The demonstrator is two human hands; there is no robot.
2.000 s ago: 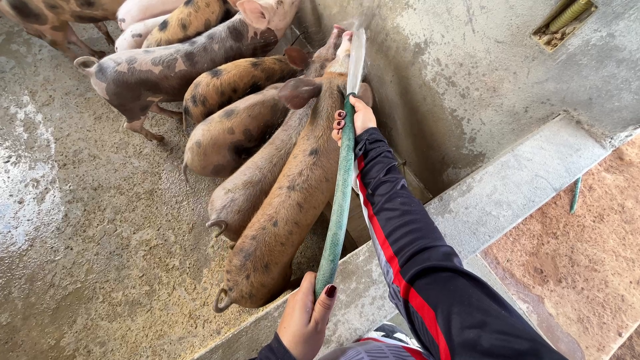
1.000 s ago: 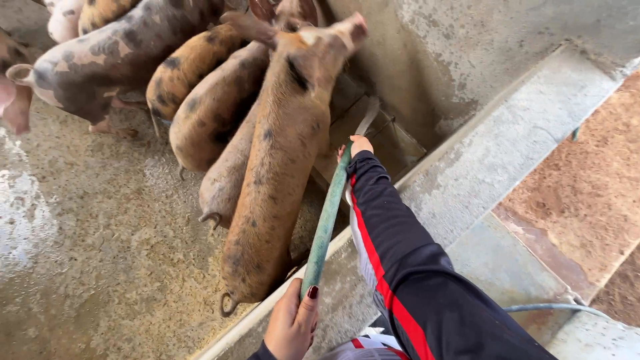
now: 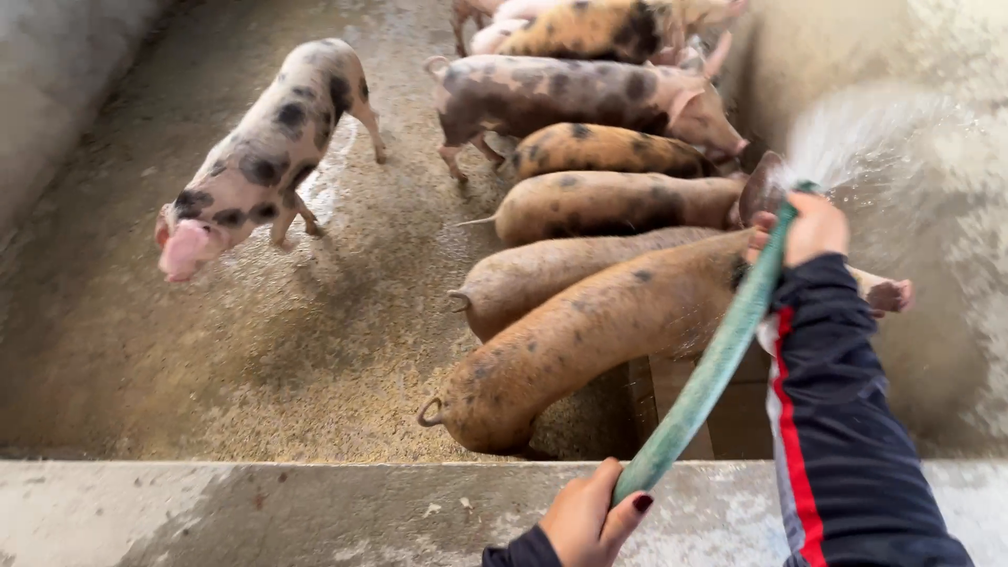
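A green hose [image 3: 713, 378] runs up between my hands. My left hand [image 3: 587, 516] is closed around its lower part, over the pen wall. My right hand [image 3: 811, 228] grips the hose near its outlet, where water [image 3: 858, 142] sprays out in a wide fan toward the right wall. Beside the hose, a brown pig with dark spots [image 3: 567, 339] has its body partly behind the hose and my right hand; its snout shows to the right of my sleeve. Several more pigs [image 3: 551, 90] stand side by side with their heads toward the right wall.
A spotted pink pig [image 3: 268, 150] stands apart on the wet concrete floor [image 3: 315, 378] at the left. The low concrete wall [image 3: 315, 512] crosses the bottom of the view. Higher concrete walls stand at left and right [image 3: 937, 346]. Part of a trough [image 3: 736, 417] shows below my right hand.
The view has turned, bringing the spotted pink pig into sight. Water now fans out widely from the hose end, unlike the narrow stream seen two seconds ago. Both hands have kept hold of the hose.
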